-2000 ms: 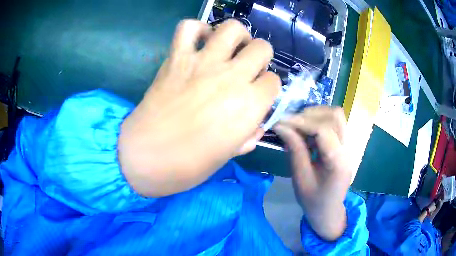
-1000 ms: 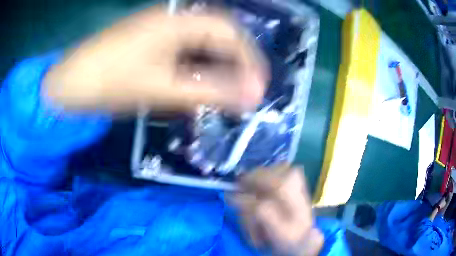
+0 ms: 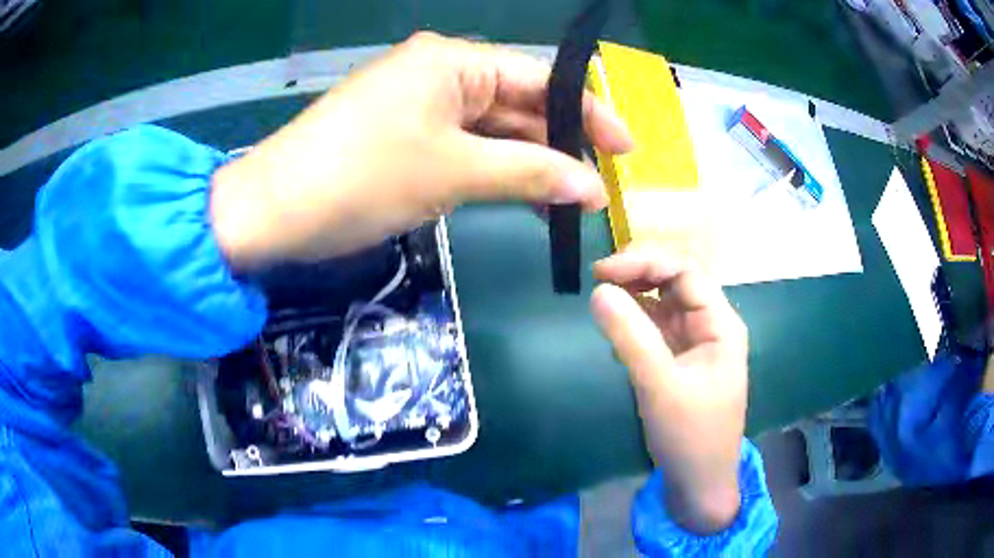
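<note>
My left hand [image 3: 382, 164] is raised over the housing and pinches a long black strip [image 3: 566, 234] between thumb and fingers. The strip hangs almost upright, its top bending right. My right hand [image 3: 692, 376] is just right of the strip's lower end, thumb and fingers apart, with nothing visible in it. The open white projector housing [image 3: 465, 360] lies below my left hand, its upper part hidden by the hand and sleeve. Inside, a white flat cable [image 3: 342, 376] curves beside a shiny, clear-looking sheet [image 3: 398, 376] over the board.
A yellow folder or tray [image 3: 659, 125] with white sheets [image 3: 670, 223] stands behind my right hand. Right of it, a red-blue packet [image 3: 774, 156] lies on white paper [image 3: 812, 234]. A narrow white sheet [image 3: 908, 262] and red item [image 3: 950, 207] lie farther right. Another person's blue sleeve [image 3: 926, 420] shows.
The housing appears lower and farther left in view. My left hand has moved off its inside and now holds the black strip. My right hand has moved up, away from the housing edge.
</note>
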